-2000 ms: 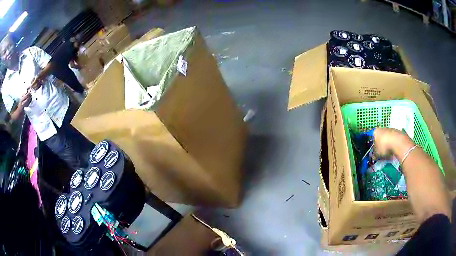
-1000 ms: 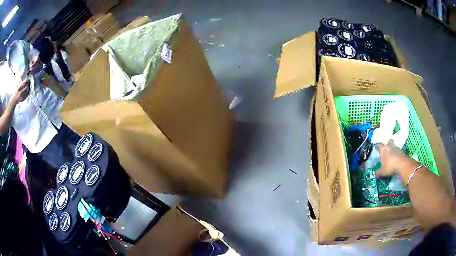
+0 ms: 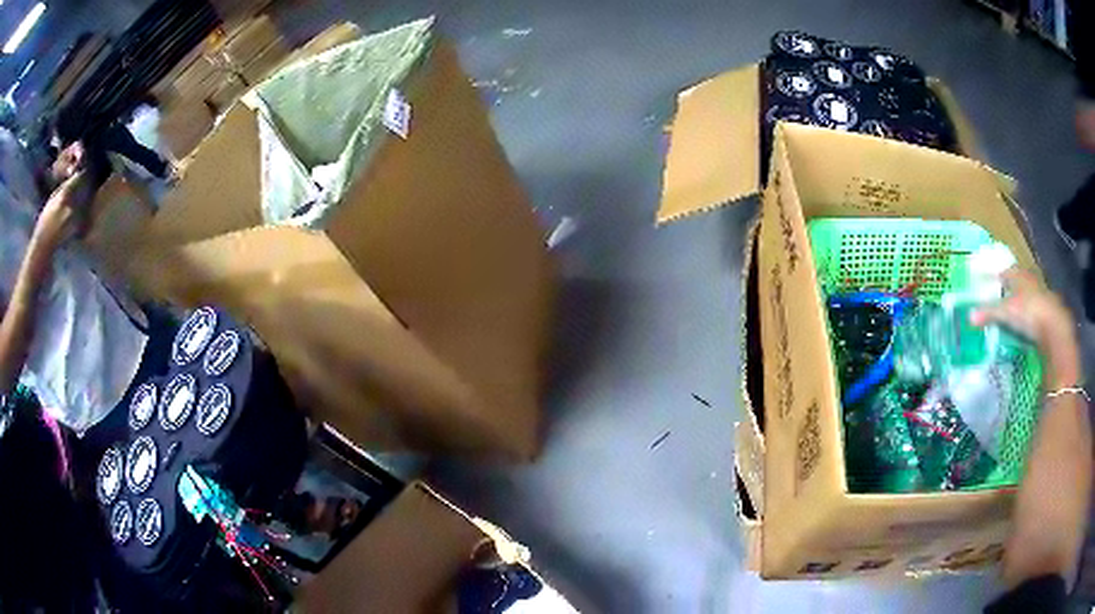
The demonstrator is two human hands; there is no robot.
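Note:
My right hand (image 3: 1023, 314) reaches into a brown carton (image 3: 889, 528) at the right, over a green perforated basket (image 3: 895, 240). Its fingers are closed on a blurred clear plastic bag (image 3: 949, 342) with green boards inside. Other green circuit boards (image 3: 883, 438) lie in the basket with red wires and a blue cable (image 3: 874, 381). A white thing (image 3: 991, 266), too blurred to name, is beside my fingers. My left hand is not in view.
A tall carton (image 3: 444, 228) with a pale liner stands left of centre. Stacked drum pads (image 3: 180, 402) are at lower left, topped by teal boards with red wires (image 3: 207, 492). More drum pads (image 3: 832, 78) sit behind the basket carton. A person (image 3: 72, 312) is at far left.
My right hand has moved up and right within the basket, with the bag. The white thing has shifted right. More blue cable now shows. The person at left has moved and raised an arm.

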